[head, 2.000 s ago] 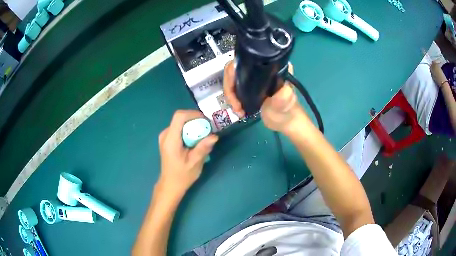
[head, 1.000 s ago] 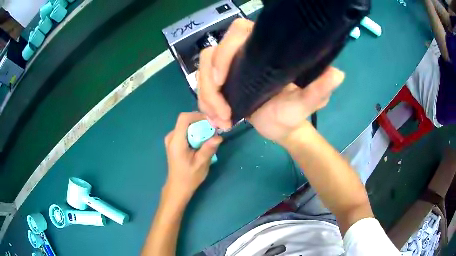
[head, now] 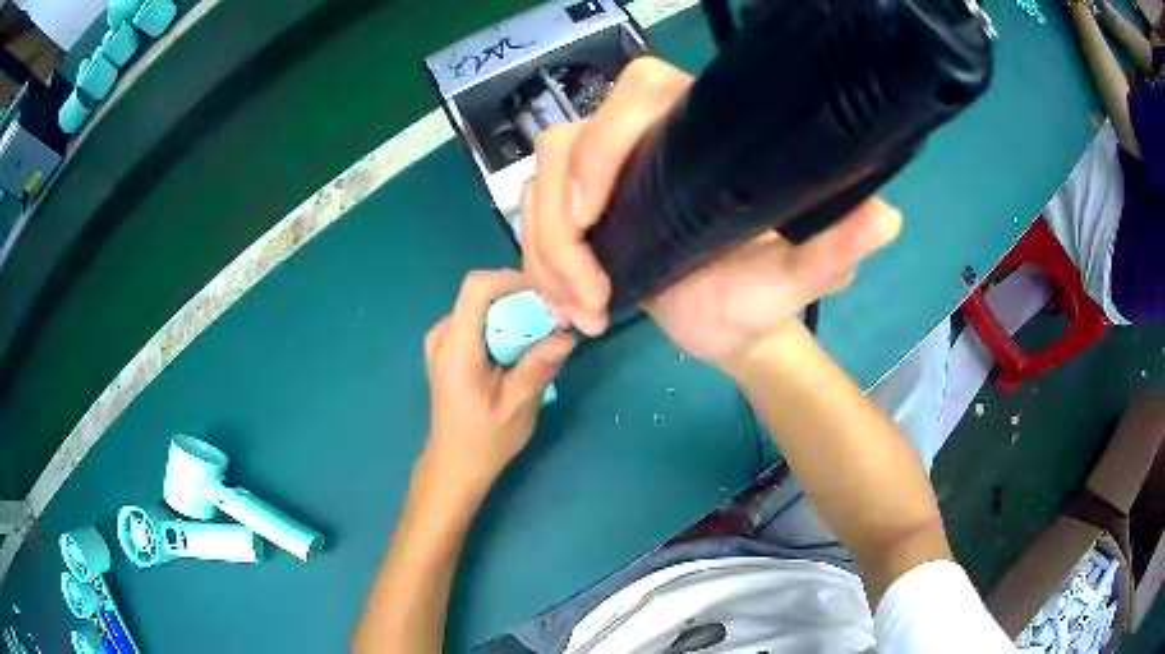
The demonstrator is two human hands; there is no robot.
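My left hand (head: 479, 371) is closed around a light aqua fan part (head: 517, 327) in front of the feeder, with its pale end facing up. My right hand (head: 690, 243) grips a thick black electric screwdriver (head: 779, 141), tilted with its upper end towards the upper right. Its lower end is at my fingertips beside the aqua part; the tip is hidden. The screw feeder (head: 479, 64), a grey-white box with handwriting and an open tray of dark specks, stands behind my right hand and is partly hidden by it.
Aqua fans (head: 262, 517) lie at the bench's left, some with blue stems. A pale strip (head: 243, 279) borders the dark green conveyor (head: 256, 153). At right are a red stool (head: 1041, 307), a seated person's arm and clothing, and a cardboard box (head: 1048, 549) of pale parts.
My right hand brought the screwdriver from over the feeder to the aqua part, tilting it right. Over the last second it shifted only slightly. My left hand moved slightly right, still holding the part.
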